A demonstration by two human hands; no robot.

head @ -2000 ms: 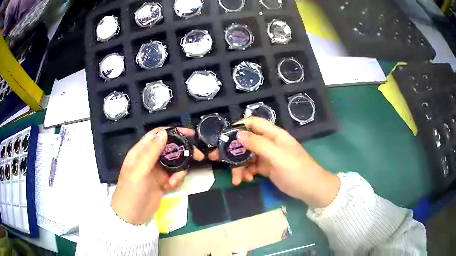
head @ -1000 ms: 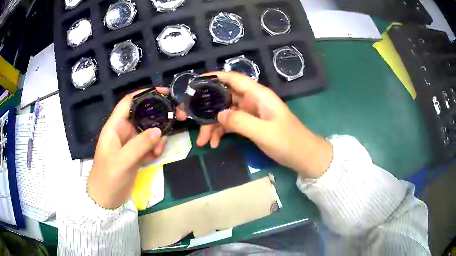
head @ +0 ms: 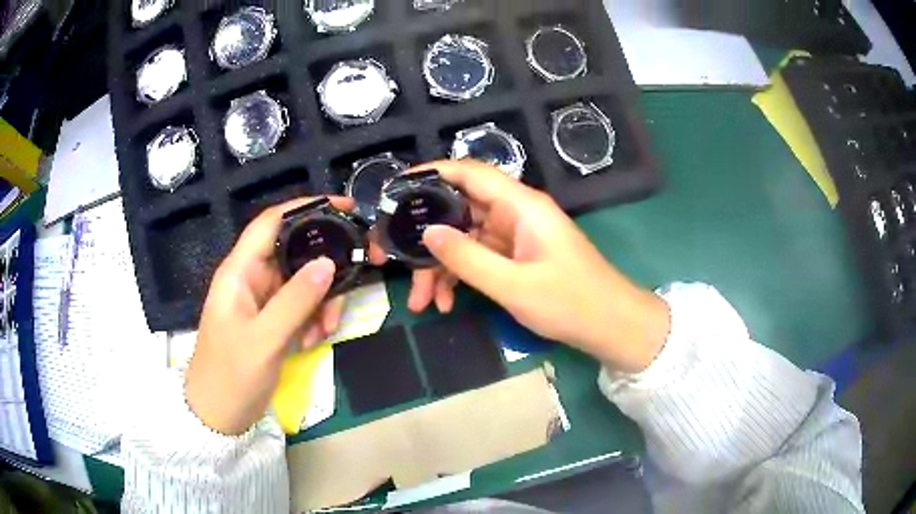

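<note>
My left hand (head: 256, 301) holds a round black smartwatch head (head: 313, 241), its thumb on the lower part of the dark face. My right hand (head: 512, 251) holds a second smartwatch head (head: 427, 206), its thumb on the face's lower edge. Both faces show small reddish text, too small to read. Each watch has a small white label at its edge. The two watches are side by side over the near edge of the black foam tray (head: 201, 95). Several watches with shiny faces sit in the tray's pockets; one (head: 374, 184) is partly hidden behind the right-hand watch.
Two black pads (head: 380, 371), a yellow note (head: 299, 387) and a long tan strip (head: 442, 434) lie on the green mat (head: 723, 201) near me. Record sheets (head: 95, 331) with a pen (head: 66, 301) and a blue-edged tray (head: 28, 351) are left. Another dark tray (head: 864, 151) is right.
The large coloured pattern on both displays has given way to small text. Both thumbs have moved onto the lower faces. The view has shifted, so the tray appears higher and further left.
</note>
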